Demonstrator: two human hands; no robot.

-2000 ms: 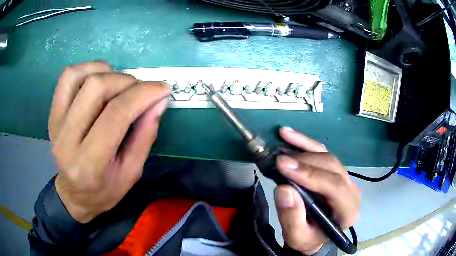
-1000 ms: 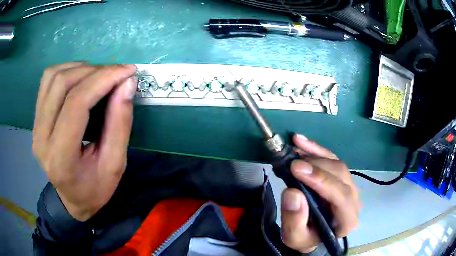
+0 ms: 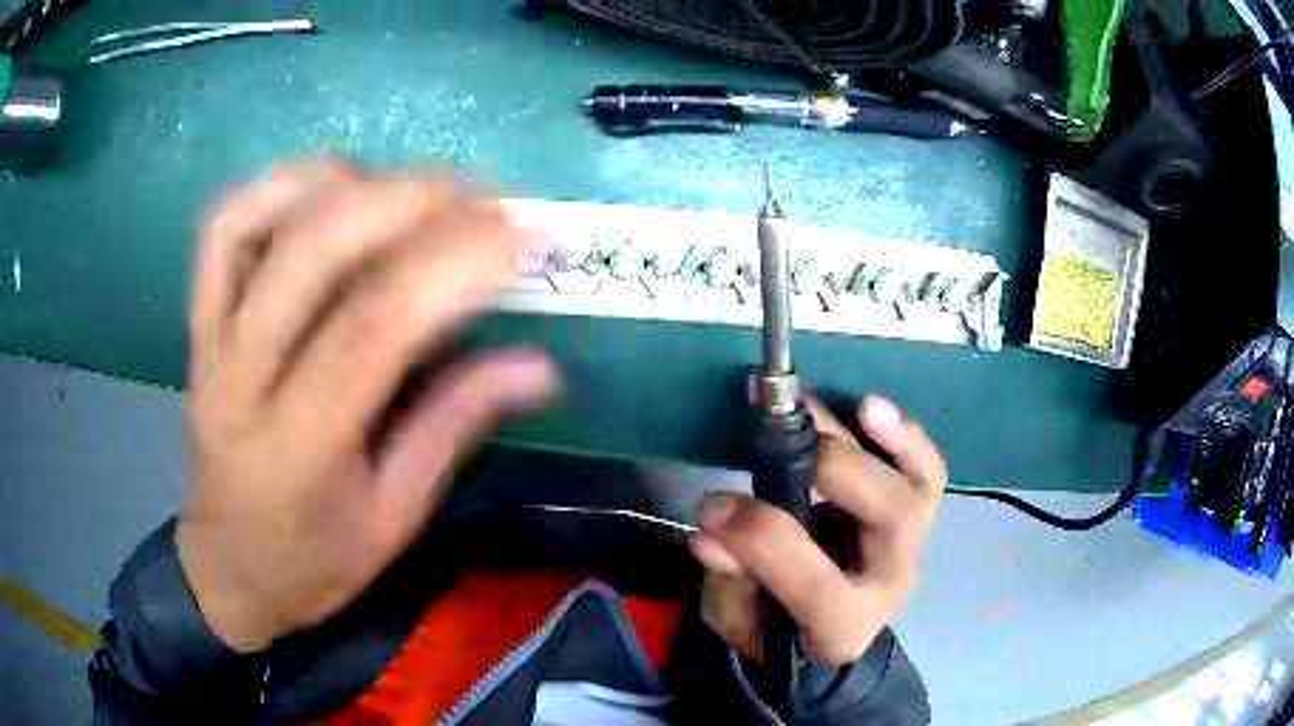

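Observation:
The white strip (image 3: pixel 625 305) lies flat on the green mat, a row of small joints along it. My right hand (image 3: pixel 830 532) holds the soldering iron (image 3: pixel 775 305), its barrel crossing above the strip and its tip pointing up past the far edge. A thin silvery wire (image 3: pixel 610 512) runs leftward from the fingertips of my right hand. My left hand (image 3: pixel 355 383) is blurred, over the strip's left end and hiding it. Its thumb and fingers are apart, and nothing shows between them.
A black pen (image 3: pixel 773 111) lies behind the strip, below the black fan (image 3: pixel 795 29). A tray with a yellow sponge (image 3: pixel 1086 291) sits at the right, a blue bin (image 3: pixel 1206 525) at the far right. Tweezers (image 3: pixel 199 38) and a spool (image 3: pixel 31 111) lie upper left.
The iron has turned upright and its tip has left the strip's joints. The wire now shows at my right fingers. My left hand has moved right and opened. The strip appears shifted right in view.

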